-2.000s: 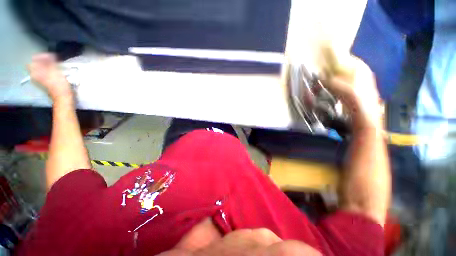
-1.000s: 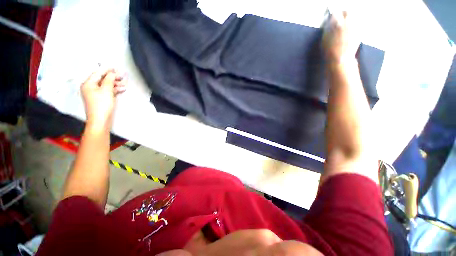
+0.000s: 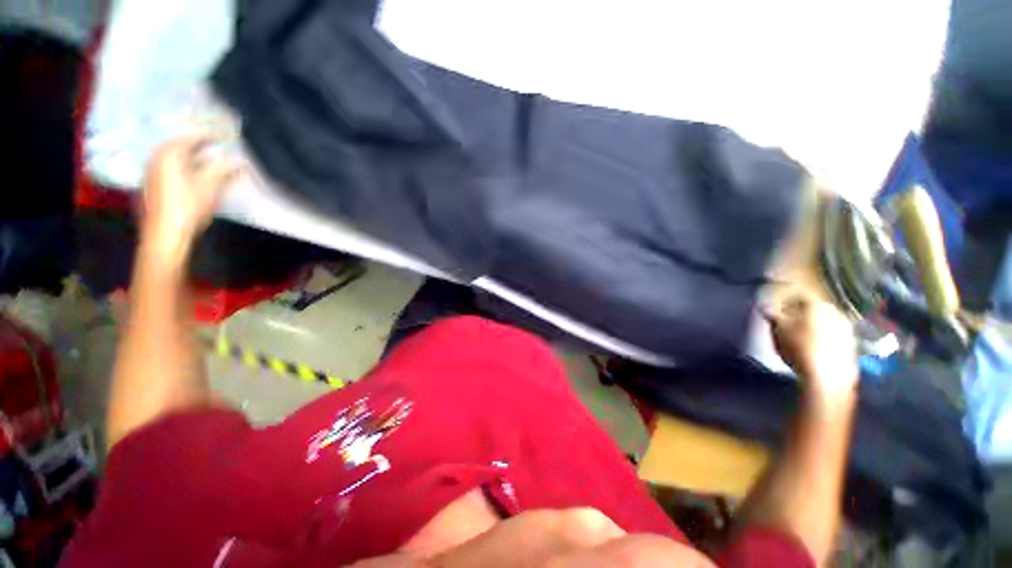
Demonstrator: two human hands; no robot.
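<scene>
The dark garment (image 3: pixel 621 200) lies across the white pressing table, its near edge at the table's front edge. A narrow white tape strip (image 3: pixel 572 324) runs along that near edge. My left hand (image 3: pixel 183 189) is blurred over the table's left part, left of the cloth, with nothing visible in it. My right hand (image 3: pixel 810 333) is at the garment's near right corner, fingers bent; blur hides whether they grip the cloth. The steam iron (image 3: pixel 854 257), with a pale handle, stands at the table's right edge, beyond my right hand.
The white table (image 3: pixel 666 56) shows behind the garment. Dark cloth (image 3: pixel 910 433) hangs at the lower right, near a yellowish board (image 3: pixel 699 455) below the table. Black-and-yellow floor tape (image 3: pixel 277 364) is at the lower left. Red items (image 3: pixel 33 366) stand at the far left.
My right hand has come back from the garment's far side to its near right corner. The garment now reaches the table's front edge. The view has shifted, and the iron appears higher.
</scene>
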